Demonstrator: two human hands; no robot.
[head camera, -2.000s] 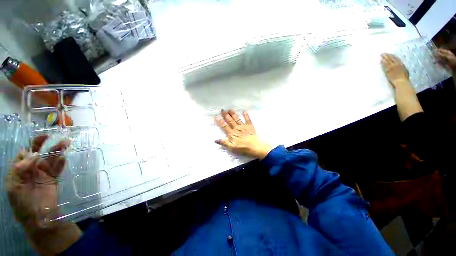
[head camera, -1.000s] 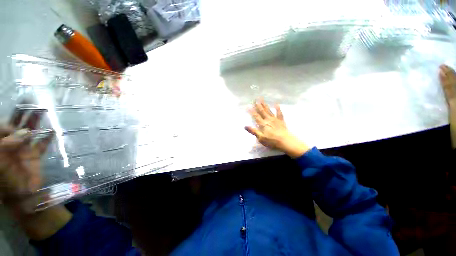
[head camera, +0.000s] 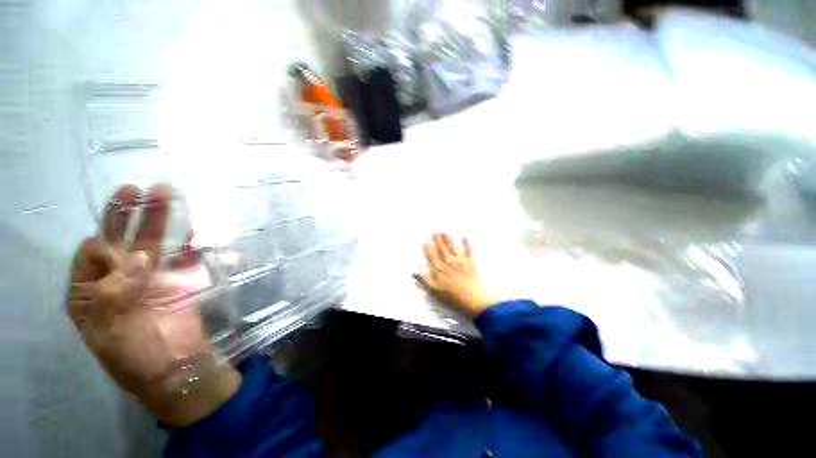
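My left hand, blurred, holds a clear compartment tray at the left, above the table's left end. The fingers show through or beside the clear plastic. The tray's ribs and pocket edges run to the right of the hand. My right hand lies palm down with fingers spread on the glossy white table, near its front edge. A thin clear film with glints lies on the table to its right.
Whitish flat stacks, blurred, lie at the back of the table. An orange flask shows behind the tray. A black block stands beside it. A shiny crumpled heap is at the back.
The view has swung left, so the table things sit further right. My left hand still holds the tray, now tilted differently. My right hand stays flat on the table. The co-worker's hand has left the picture.
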